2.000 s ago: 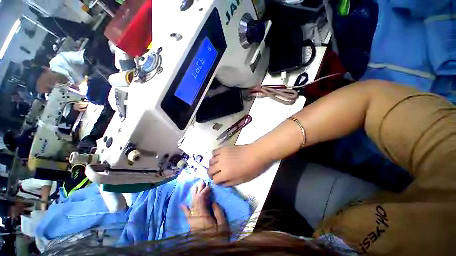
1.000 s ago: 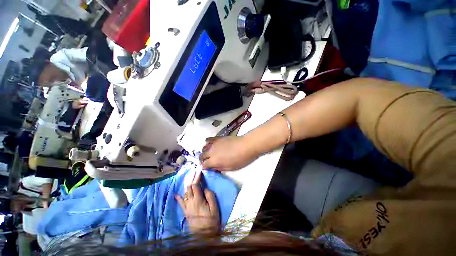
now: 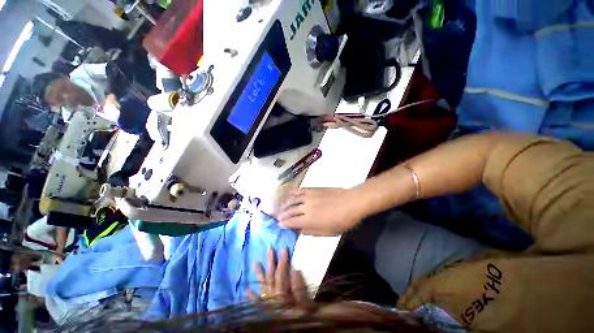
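A light-blue garment piece (image 3: pixel 215 266) lies gathered under the needle end of a white sewing machine (image 3: pixel 189 140). My right hand (image 3: pixel 322 209) lies at the cloth's edge beside the presser foot (image 3: pixel 233 203), fingers bent and close together. Its thumb and fingertip contact are hidden, so I cannot tell if it grips the cloth. My left hand (image 3: pixel 281 279) rests on the cloth nearer the bottom edge, fingers spread and partly blurred. Hair covers its lower part. The needle is too small to make out.
Slim dark-red snips (image 3: pixel 301 164), a black phone-like rectangle (image 3: pixel 282 136) and a pinkish cord bundle (image 3: pixel 352 123) lie beside the head. A blue garment pile (image 3: pixel 514 65) is at upper right. A red bin (image 3: pixel 174 36), another machine (image 3: pixel 65 169) and a person (image 3: pixel 84 94) are beyond.
My right hand first moved closer to the presser foot, then back away from it. My left hand has slid toward the bottom, its fingers spreading. The view has shifted slightly.
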